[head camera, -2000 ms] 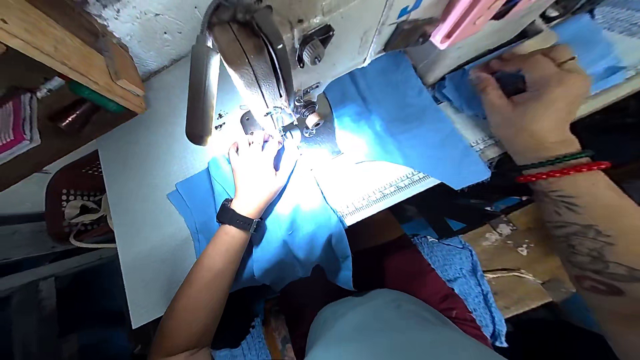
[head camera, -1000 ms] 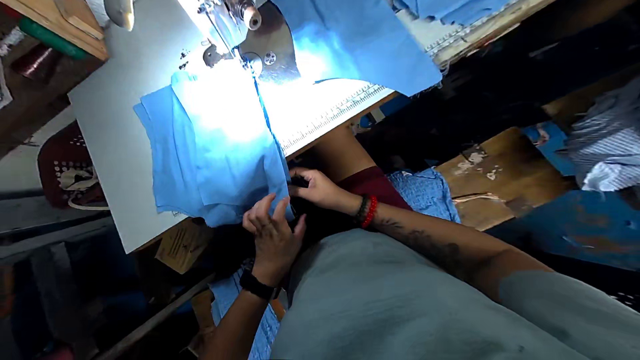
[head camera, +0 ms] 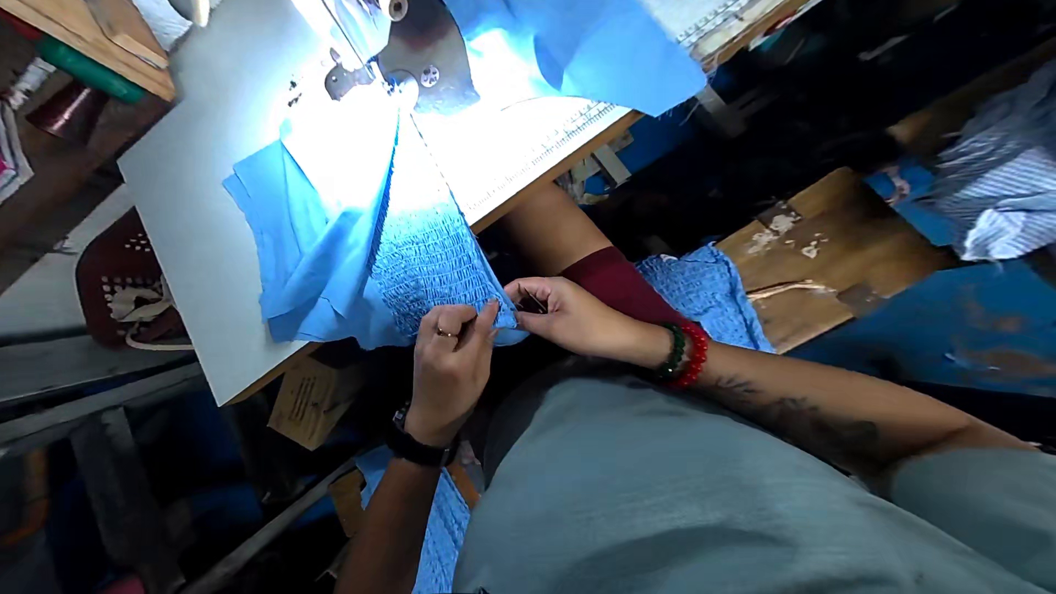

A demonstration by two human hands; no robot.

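Blue shirred fabric (head camera: 429, 264) runs from the needle area of a brightly lit sewing machine (head camera: 400, 78) down over the table's front edge. My left hand (head camera: 452, 359), with a ring and a black wristband, pinches the lower corner of this fabric. Touching the same corner from the right is my right hand (head camera: 569, 313), its fingertips closed on the edge. Smooth blue fabric (head camera: 297, 247) lies in layered folds left of the shirred part. Another smooth blue piece (head camera: 594, 49) lies right of the machine and hangs past the table edge.
The pale sewing table (head camera: 177, 214) has a printed ruler (head camera: 577, 124) along its front edge. A wooden shelf (head camera: 124, 49) stands at upper left, above a dark red basket (head camera: 124, 289). More shirred blue fabric (head camera: 709, 289) lies beside my leg, and striped cloth (head camera: 1006, 181) is at far right.
My left hand has come down from the needle area, and my right from the cloth at upper right, to the fabric's lower corner. Shirred fabric now shows there. The view has shifted downward.
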